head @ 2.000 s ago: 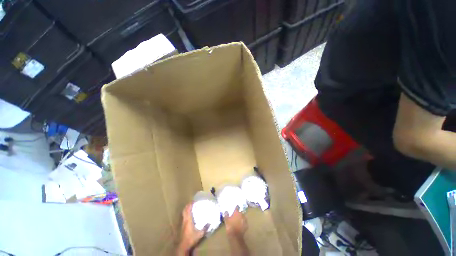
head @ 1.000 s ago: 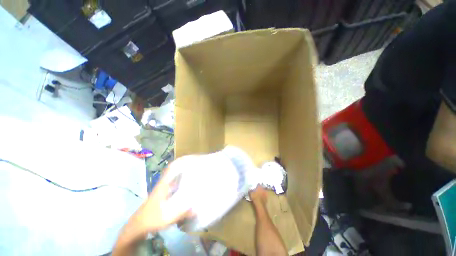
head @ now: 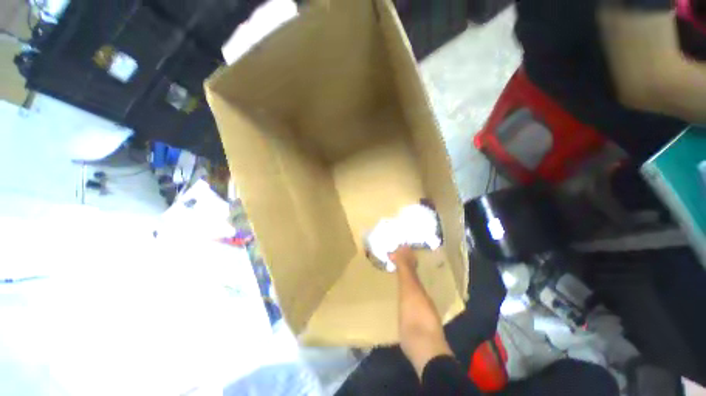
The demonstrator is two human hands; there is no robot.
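A deep brown cardboard carton (head: 271, 201) stands open-topped in front of me. At its near right inside end lie white wrapped cameras (head: 406, 230), side by side and touching; they are overexposed, so their edges blur together. My right hand (head: 402, 257) reaches into the carton with its fingertips against the near side of the white bundle; whether the fingers close on it is not clear. My left hand is out of the picture.
Black crates (head: 147, 69) stand behind the carton. A red stool (head: 542, 139) and a person in dark clothes are at the right, beside a green-topped table (head: 685, 182). Loose white plastic bags (head: 557, 329) lie at the lower right. A white wall is at the left.
My left hand and the large white item it held above the carton's left edge have gone out of view. My right hand stays at the bundles. The view has shifted and tilted.
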